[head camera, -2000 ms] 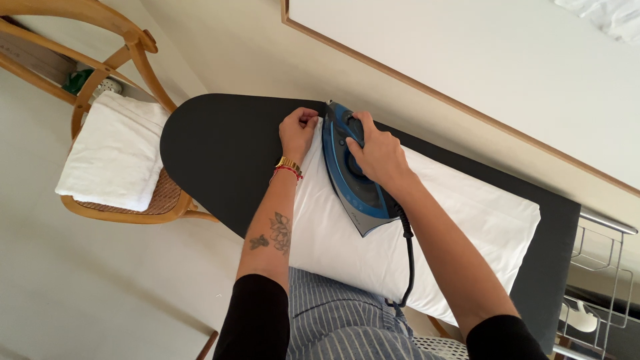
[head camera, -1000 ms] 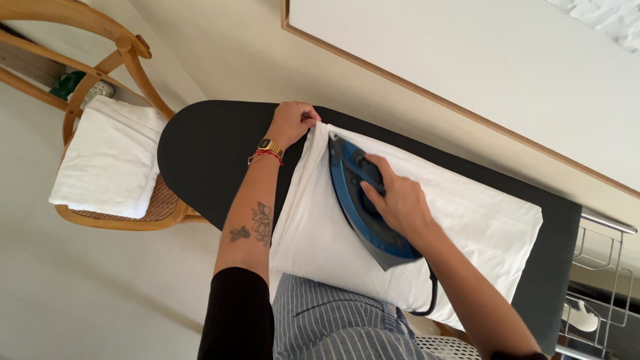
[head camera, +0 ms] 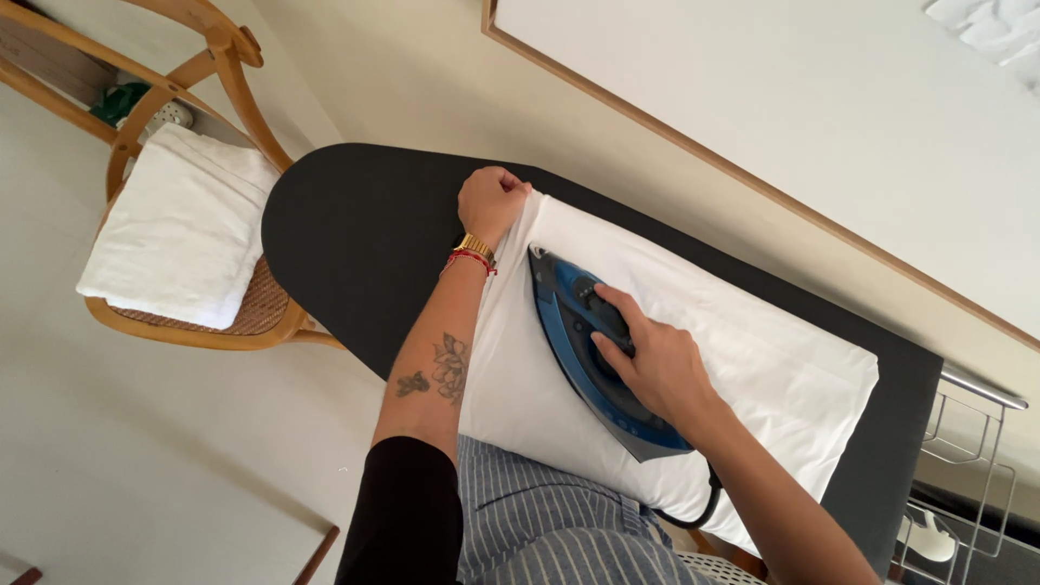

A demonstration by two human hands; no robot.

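A folded white cloth [head camera: 731, 357] lies across the dark ironing board [head camera: 341, 244], its near edge hanging toward my striped clothing. My left hand [head camera: 493, 201] pinches the cloth's far left corner between closed fingers. My right hand [head camera: 662, 366] grips the handle of a blue and black steam iron [head camera: 581, 349]. The iron rests on the left half of the cloth, its tip pointing up and left toward my left hand. Its black cord runs down from the heel past the cloth's near edge. The iron's soleplate is hidden against the fabric.
A wooden chair [head camera: 236, 337] with a cane seat stands left of the board, a folded white cloth [head camera: 183, 227] on it. Behind the board are the wall and a wood-edged white surface [head camera: 731, 171]. A metal wire rack [head camera: 975, 439] is at the right end.
Over the two seconds the iron in my right hand has moved down and right, away from the cloth's far left corner. My left hand stays at that corner.
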